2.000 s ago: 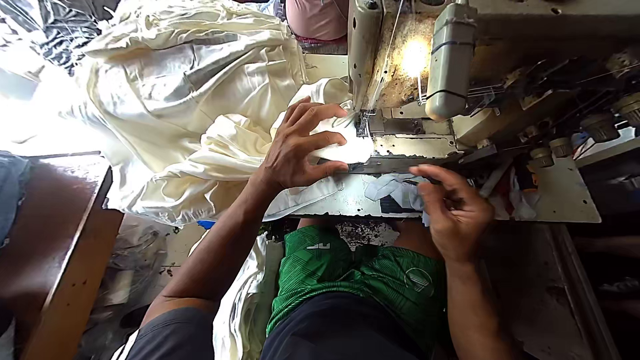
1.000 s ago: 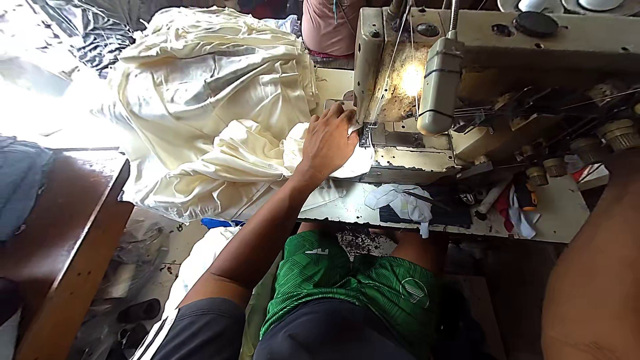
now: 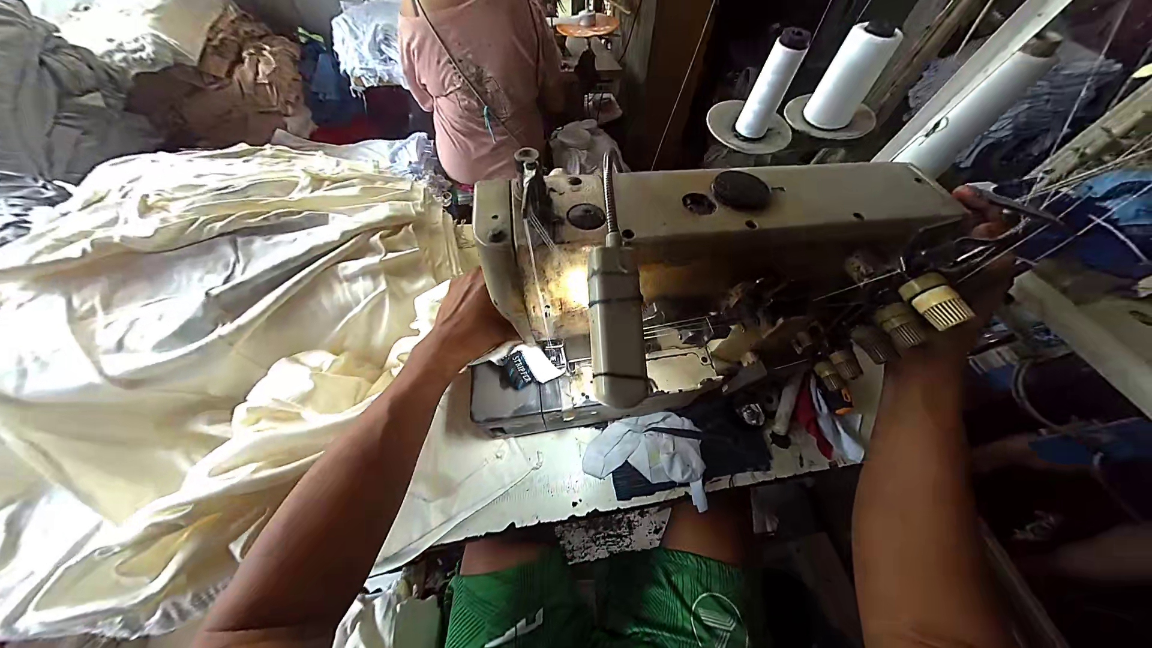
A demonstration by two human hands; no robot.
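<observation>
An industrial sewing machine (image 3: 738,207) with a lit lamp stands on a worn white table. My left hand (image 3: 472,315) is at the cream fabric (image 3: 342,378), left of the needle area, its fingers partly hidden behind the machine head. A white cloth piece with a dark label (image 3: 531,364) lies at the presser foot. My right hand (image 3: 985,216) reaches around the machine's far right end, near a metal scissors-like tool and taut threads; its fingers are mostly hidden and its grip is unclear.
A large heap of cream fabric (image 3: 180,261) spreads at left. White thread cones (image 3: 841,76) stand behind the machine. Tension knobs (image 3: 936,301) face me at right. Cloth scraps (image 3: 652,450) lie on the table's front edge. A person in pink (image 3: 486,81) is beyond.
My right hand has moved from the table's front edge to the machine's far right end. My left hand has gone behind the machine head's left side. The view has lifted.
</observation>
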